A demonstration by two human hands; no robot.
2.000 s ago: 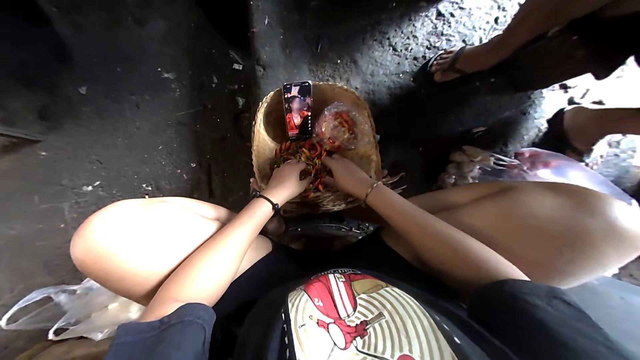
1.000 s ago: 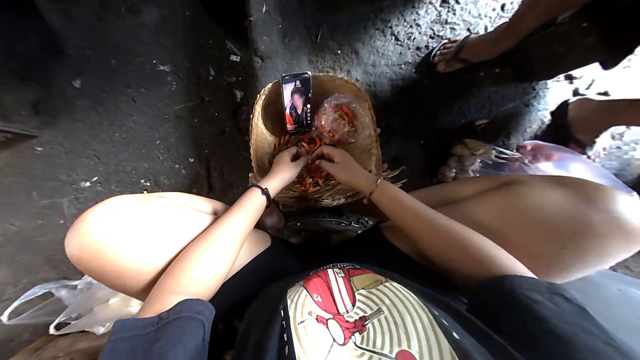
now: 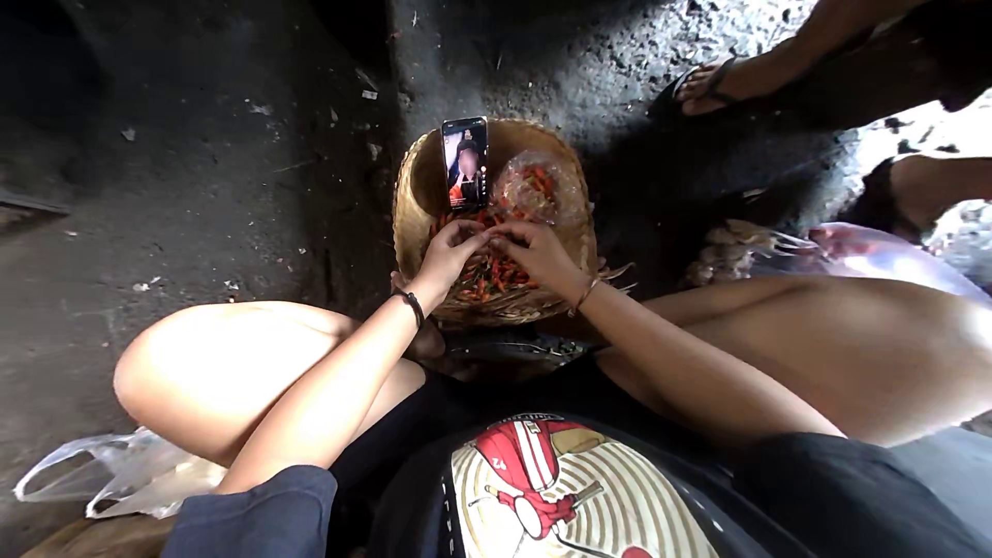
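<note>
A woven basket (image 3: 404,182) stands on the ground between my legs with many small red and orange chili peppers (image 3: 496,280) in it. Over the peppers, my left hand (image 3: 453,252) and my right hand (image 3: 539,249) meet at the fingertips. Thumb and forefinger are pinched on each hand; whether a pepper is between them is too small to tell. A clear plastic bag of chilies (image 3: 535,188) lies at the basket's back right. Left of that bag, a smartphone (image 3: 465,163) with a lit screen leans in the basket.
Another person's sandaled foot (image 3: 707,87) rests on the ground at the upper right, a second foot below it. Knotted plastic bags (image 3: 852,248) lie beyond my right thigh. A white plastic bag (image 3: 147,473) sits by my left thigh.
Two seconds ago my hands were down in the chilies, farther apart. They have since come up and together, fingertips meeting above the pile. The picture on the phone screen has changed.
</note>
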